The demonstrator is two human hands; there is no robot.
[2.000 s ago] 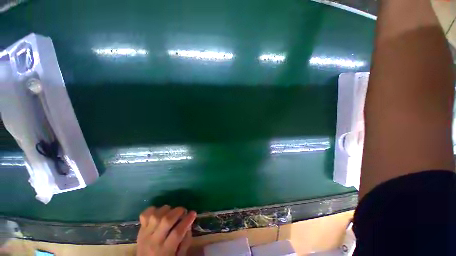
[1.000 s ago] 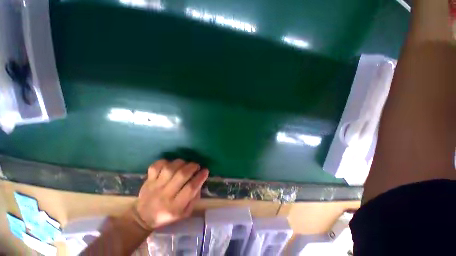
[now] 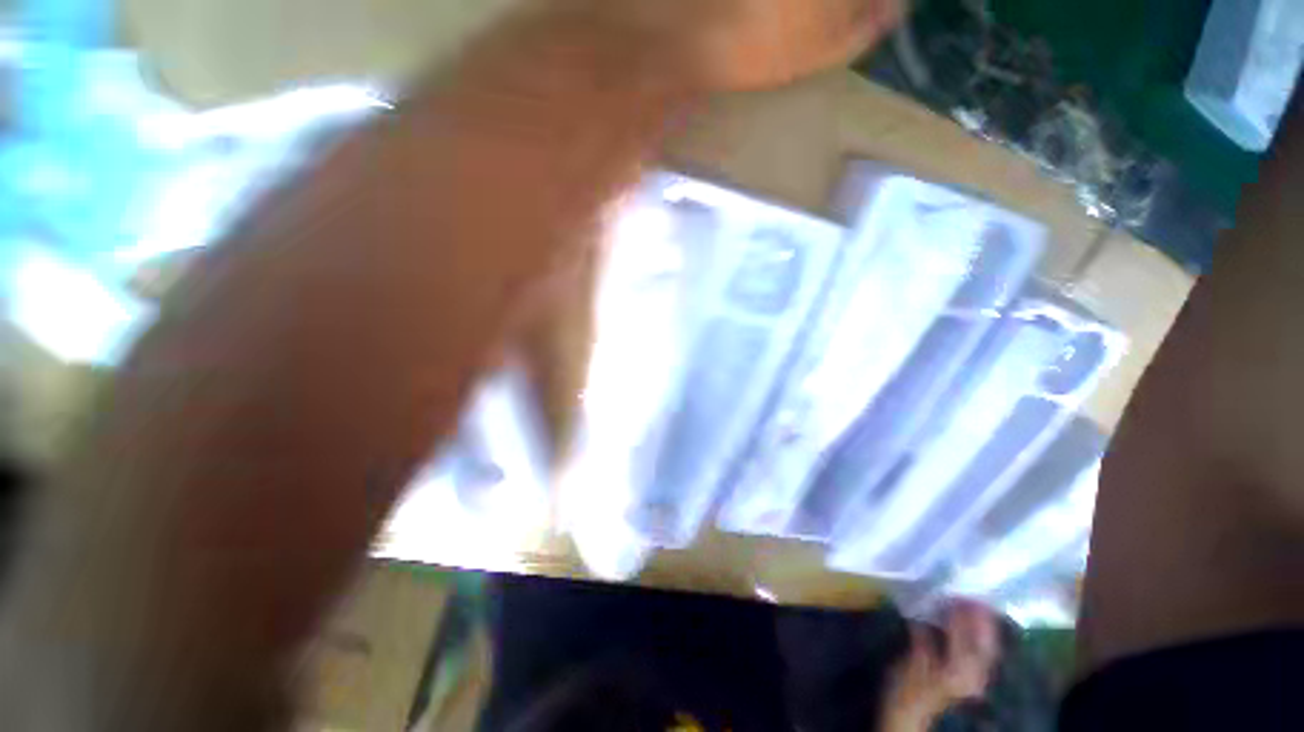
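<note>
Several long white packing trays (image 3: 894,358) lie side by side at a slant on the brown bench top (image 3: 779,136). They have recesses and look blurred and partly overexposed. My left forearm crosses the left half of the view. My left hand (image 3: 801,36) is blurred and cut off by the top edge, beyond the trays' upper ends; its fingers cannot be made out. My right arm runs up the right edge, with its hand outside the picture.
Light-blue and white papers (image 3: 72,186) are at the left. The green conveyor belt (image 3: 1123,65) is at the upper right, with part of a white tray (image 3: 1244,72) on it. Dark clothing (image 3: 629,651) and a blurred skin-toned shape (image 3: 944,665) show below the bench edge.
The view has swung down and left from the belt to the bench. More of the bench trays and my left forearm show. My left hand now appears at the top edge.
</note>
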